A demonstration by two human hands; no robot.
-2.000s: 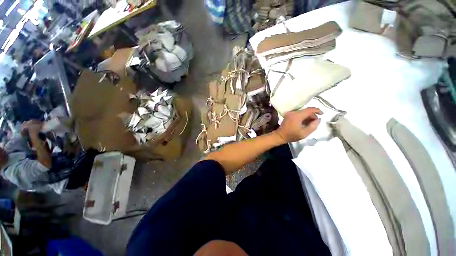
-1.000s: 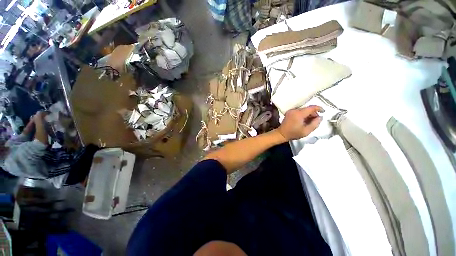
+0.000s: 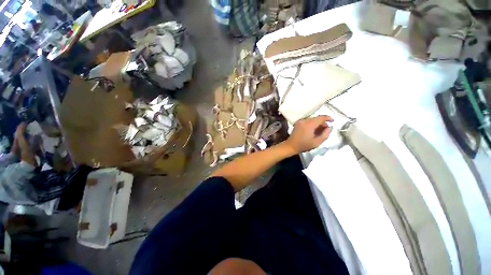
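My left hand [image 3: 309,134] is over the near edge of the white-covered table, fingers curled, beside the far ends of the strips. Whether it pinches anything is too blurred to tell. A long curved beige-grey strip [image 3: 395,180] lies over other strips. Another curved strip [image 3: 444,188] lies apart to its right. White sheet-like material [image 3: 350,201] lies left of the strips along the table edge. A thin loose tie [image 3: 340,114] lies just beyond the hand. My right hand is not seen; a patch of skin at the bottom edge is unclear.
A cream panel [image 3: 317,91] and stacked brown pieces [image 3: 307,45] lie farther up the table. A dark curved-edged object [image 3: 452,121] and green tube [image 3: 469,88] are at right. Tied bundles [image 3: 231,115], a carton [image 3: 180,150] and a white bin [image 3: 102,207] stand left; a person's sleeve [image 3: 21,180] shows.
The whole view has shifted, so table and hand appear slightly farther left. My left hand stays at nearly the same place by the strips, still curled. The strips have not visibly moved.
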